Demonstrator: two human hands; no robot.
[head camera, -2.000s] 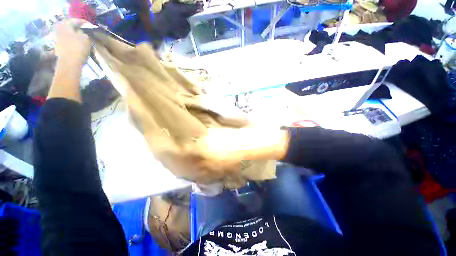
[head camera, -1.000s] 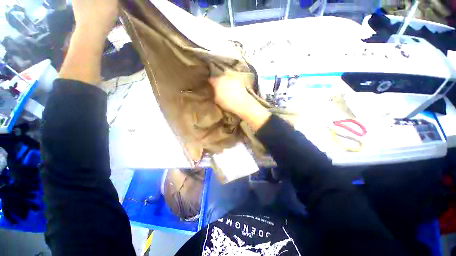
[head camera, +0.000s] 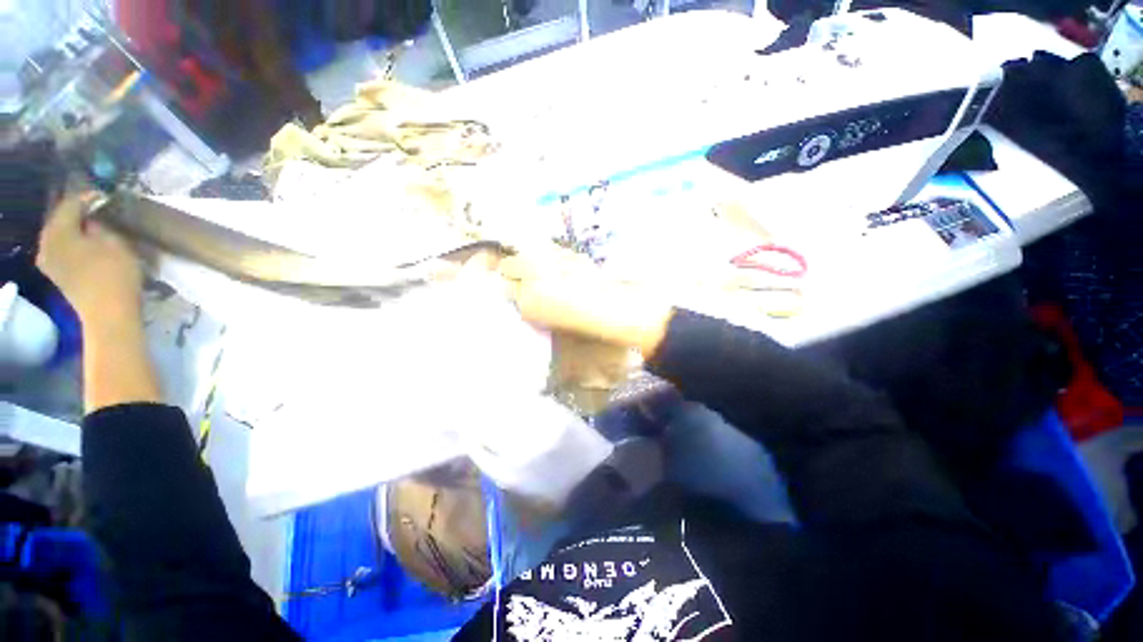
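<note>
The khaki garment (head camera: 282, 266) is stretched between my hands, its edge running across in front of me. White lining (head camera: 376, 357) hangs below this edge and glares into the white table; its corner hangs over the table's front edge. More khaki cloth (head camera: 401, 132) lies bunched behind. My left hand (head camera: 90, 251) grips the edge at the far left, raised. My right hand (head camera: 552, 291) grips it at the centre, left of the needle area (head camera: 583, 220); its fingertips are partly blurred.
The white sewing machine head with a black control panel (head camera: 815, 148) stands at the right. Scissors with a red loop (head camera: 768, 261) lie right of the needle area. A blue bin (head camera: 332, 564) with tan cloth (head camera: 439, 533) is below the table. Dark and red cloth is at the upper left.
The garment has gone from raised and bunched, khaki side showing, to spread sideways with white lining showing. My left hand has moved left and down. The view has shifted.
</note>
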